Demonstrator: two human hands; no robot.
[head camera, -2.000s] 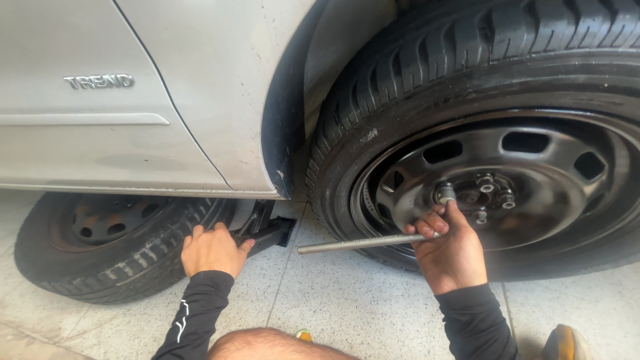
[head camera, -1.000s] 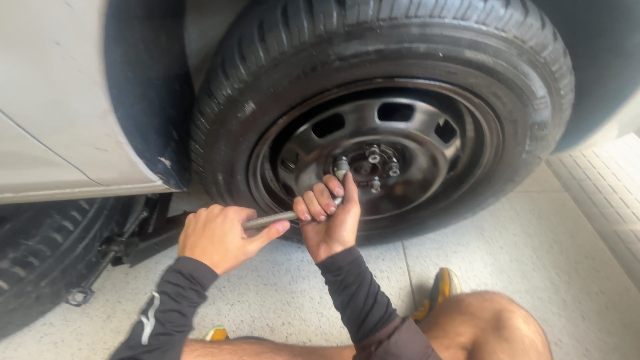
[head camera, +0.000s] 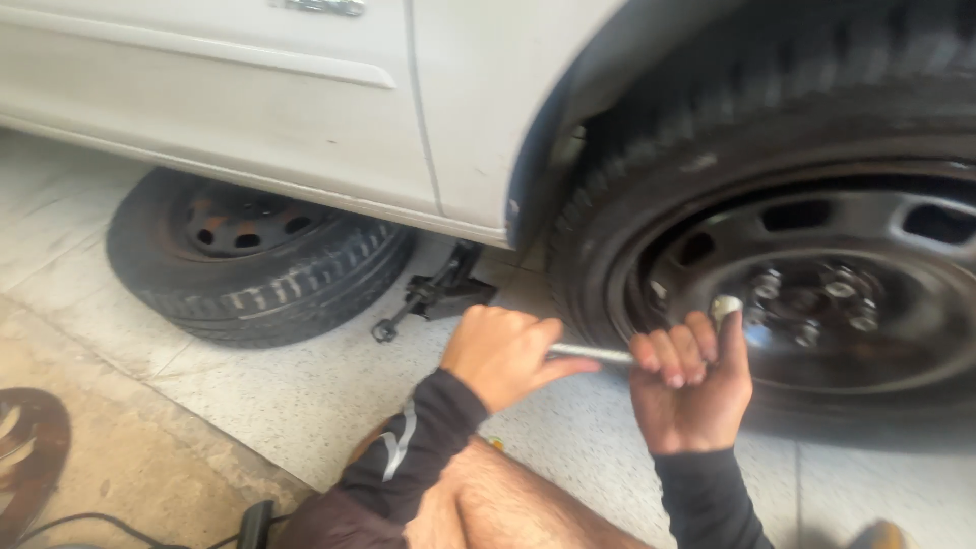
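Observation:
My left hand (head camera: 507, 354) is closed around the handle end of a metal lug wrench (head camera: 591, 352). Nearer the wheel, my right hand (head camera: 690, 381) grips the same wrench below its socket head, thumb raised along the socket. That socket stands just in front of the black steel wheel (head camera: 732, 221), left of several lug nuts (head camera: 840, 284); whether it touches one cannot be told. The wheel, with its tire (head camera: 686, 137), sits in the car's wheel arch.
A second wheel (head camera: 305, 293) lies flat, partly under the silver car's sill (head camera: 252, 191). Beside it a black scissor jack (head camera: 442, 286) stands on the speckled tile floor. A black cable (head camera: 99, 517) and a brown object (head camera: 34, 457) lie at lower left.
My left hand, near the jack two seconds ago, took hold of the wrench handle and still holds it. The socket, at a lug nut earlier, now appears out in front of the wheel. The view has swung about.

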